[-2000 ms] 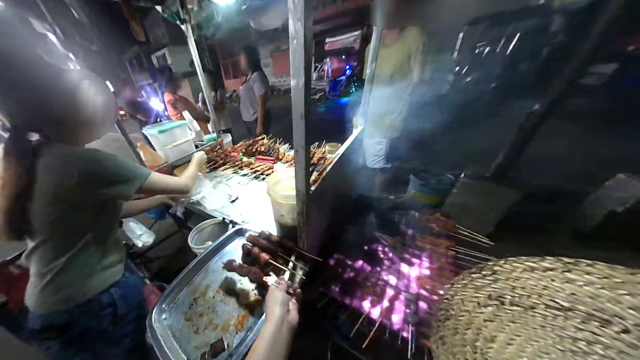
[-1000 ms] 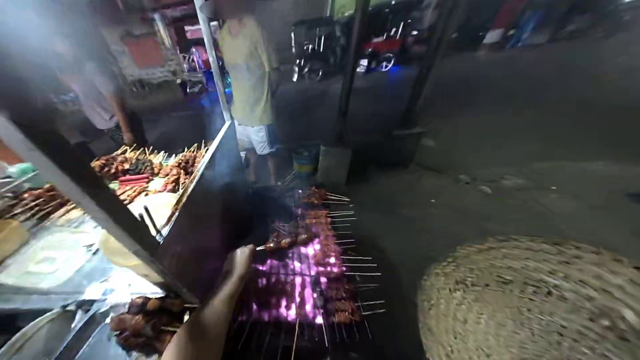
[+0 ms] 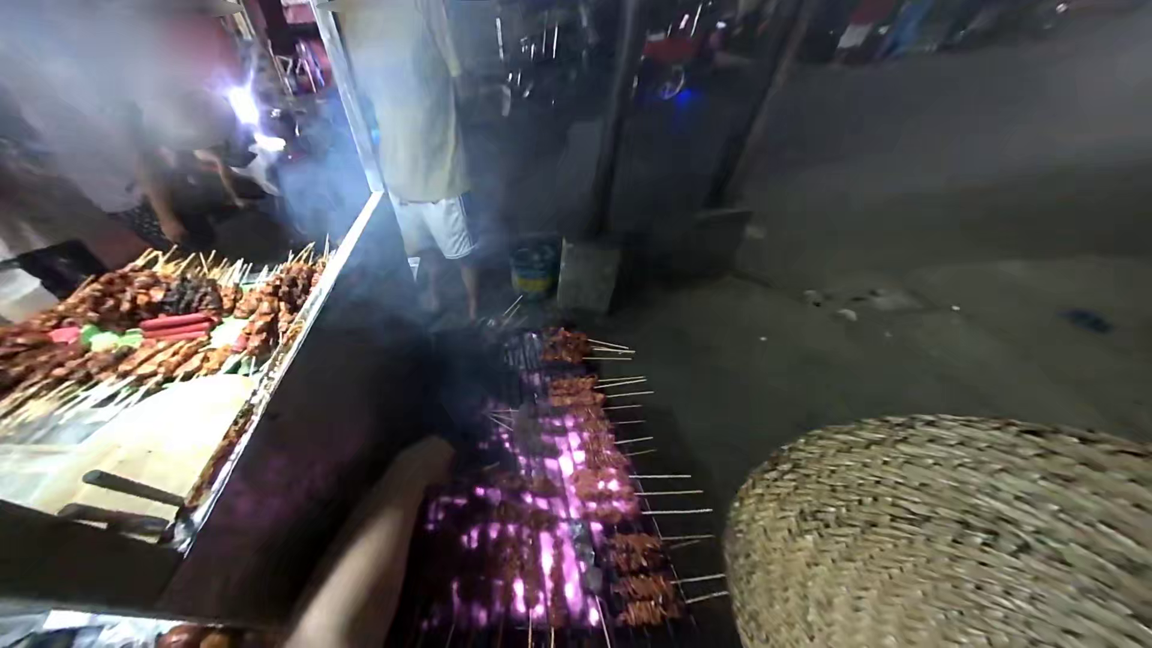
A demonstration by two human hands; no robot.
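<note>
My left hand (image 3: 430, 461) reaches over the left side of a charcoal grill, blurred against the dark. Its fingers and anything in them cannot be made out. Meat skewers (image 3: 601, 477) lie in a column along the grill's right side, their bare sticks pointing right. More skewers lie nearer the bottom, over coals (image 3: 549, 549) that glow pink and purple. A large woven fan (image 3: 936, 531) fills the lower right. My right hand is not visible.
At left, a metal-edged stall counter (image 3: 297, 310) holds piled cooked skewers (image 3: 180, 315) and red sausages (image 3: 178, 326). A person in white shorts (image 3: 436, 225) stands beyond the grill, near a bucket (image 3: 535, 268) and a concrete block (image 3: 588, 274). Smoke drifts at upper left.
The view has swung right from the stall to the grill. My left hand, on skewers over the metal tray two seconds ago, is now over the grill's left side.
</note>
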